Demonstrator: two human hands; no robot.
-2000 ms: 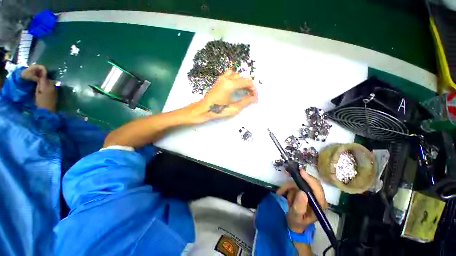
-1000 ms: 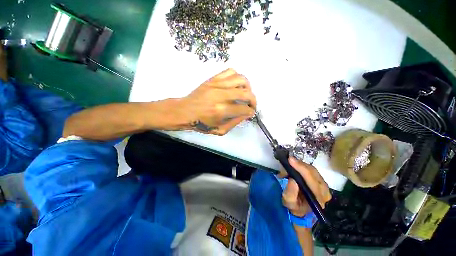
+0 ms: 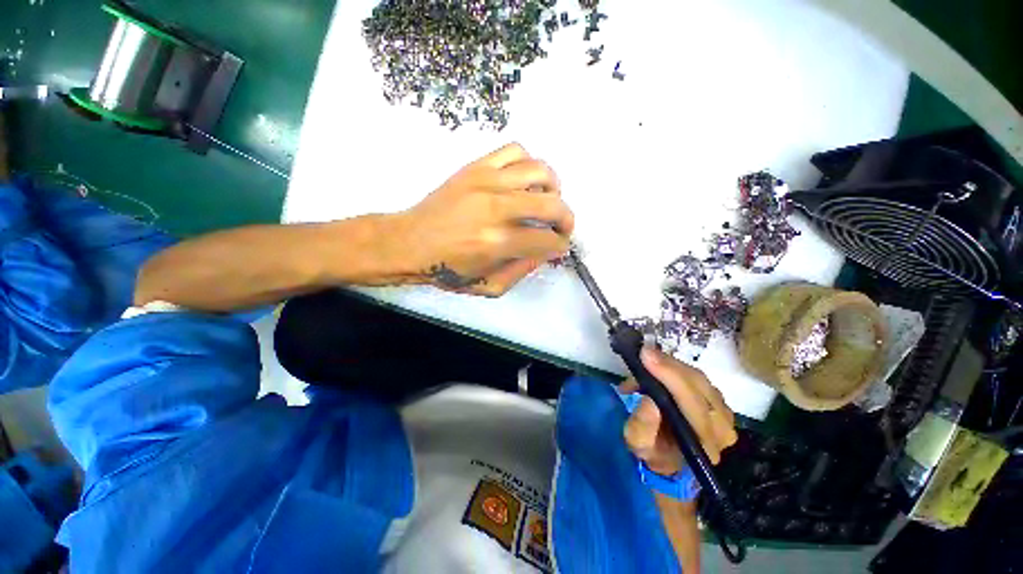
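Observation:
My left hand (image 3: pixel 488 230) is over the white sheet (image 3: pixel 673 123), its fingers pinched together. A tiny dark and silvery component (image 3: pixel 558 261) shows at its fingertips, mostly hidden. My right hand (image 3: pixel 682 413) grips the black soldering iron (image 3: pixel 662 392), which slants up and left. The iron's metal tip meets the left fingertips; exact contact is hidden. A large speckled pile of parts (image 3: pixel 454 56) lies at the sheet's far left. A smaller purplish-silvery pile (image 3: pixel 701 297) lies beside the iron, left of the round tan tub (image 3: pixel 774 336), which holds pale bits.
A solder spool (image 3: pixel 140 73) with green rims stands at left, its thin wire running toward the sheet. A black fan with a spiral guard (image 3: pixel 897 238) stands at right. A yellow square (image 3: pixel 962 477) is at lower right. Another person's blue sleeve (image 3: pixel 79 280) is at left.
My left hand has moved from the large pile down to the iron's tip and closed there. The view has shifted. Over the last second the hands have hardly moved.

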